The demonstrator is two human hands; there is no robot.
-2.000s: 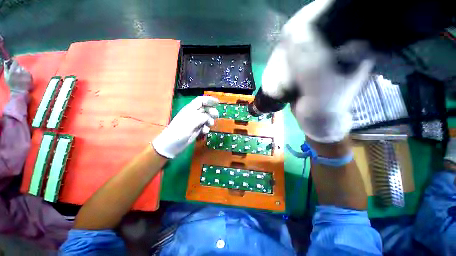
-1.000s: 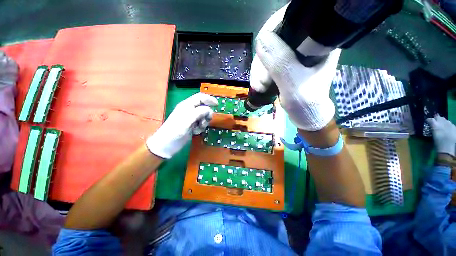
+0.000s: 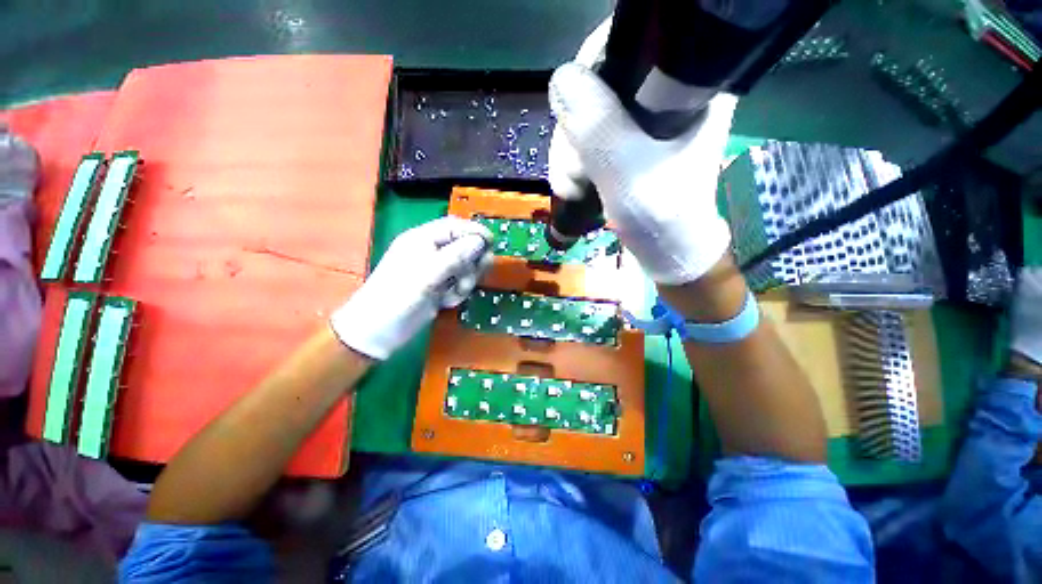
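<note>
The orange-brown fixture [image 3: 531, 356] lies in front of me with three green circuit boards [image 3: 531, 402] in its slots. My right hand [image 3: 651, 171], in a white glove, grips the black electric screwdriver [image 3: 714, 51]. Its dark nose points down at the middle of the farthest board [image 3: 520, 238]; the bit tip cannot be made out. My left hand [image 3: 414, 285], gloved, rests at the left end of that board with thumb and fingertips together; whether it holds a small screw cannot be told. A light blue strap [image 3: 720, 329] is on my right wrist.
A black screw tray [image 3: 474, 131] lies beyond the fixture. A red mat [image 3: 257, 228] with pale-green bars [image 3: 105, 365] is at left. Metal strips [image 3: 840, 217], cardboard [image 3: 806, 371] and a second tray [image 3: 992, 251] are at right. A black cord [image 3: 903, 188] crosses there. Sleeves show at both sides.
The screwdriver and my right hand have moved left along the farthest board. My left hand stays at the board's left end. The neighbour's hand at right has drawn back from the second tray.
</note>
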